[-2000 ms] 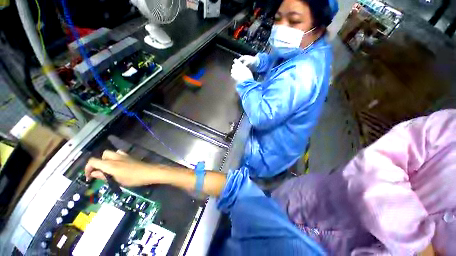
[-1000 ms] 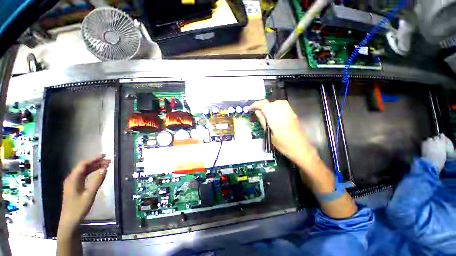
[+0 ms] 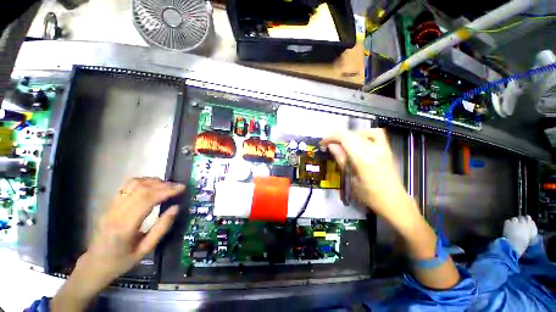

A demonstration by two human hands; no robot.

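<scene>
A green circuit board (image 3: 235, 234) with copper coils (image 3: 214, 145), a pale heatsink bar (image 3: 235, 198) and an orange-red patch (image 3: 270, 198) lies in a black carrier (image 3: 174, 250). My right hand (image 3: 372, 170) is over the board's far right part, fingertips by the small round capacitors near the white-silver heatsink (image 3: 305, 125). A slim dark pen-like tool (image 3: 347, 186) shows below its fingers, blurred, seemingly held in them. My left hand (image 3: 131, 222) is empty with fingers apart, over the carrier's left edge, its fingertips short of the board. A black cable (image 3: 306, 201) crosses the bar.
Another board (image 3: 24, 152) is at the far left. A fan (image 3: 174, 21) and black bin (image 3: 295, 49) stand beyond the far rail (image 3: 134, 61). A coiled blue cord (image 3: 481, 91) runs to my right wrist. Another person's gloved hands (image 3: 520, 231) are at the right. Cross bars (image 3: 417, 164) span the conveyor.
The view has turned from the right side down to the board, then shifted slightly. My left hand has come into view and moved right towards the carrier. My right hand stays by the capacitors.
</scene>
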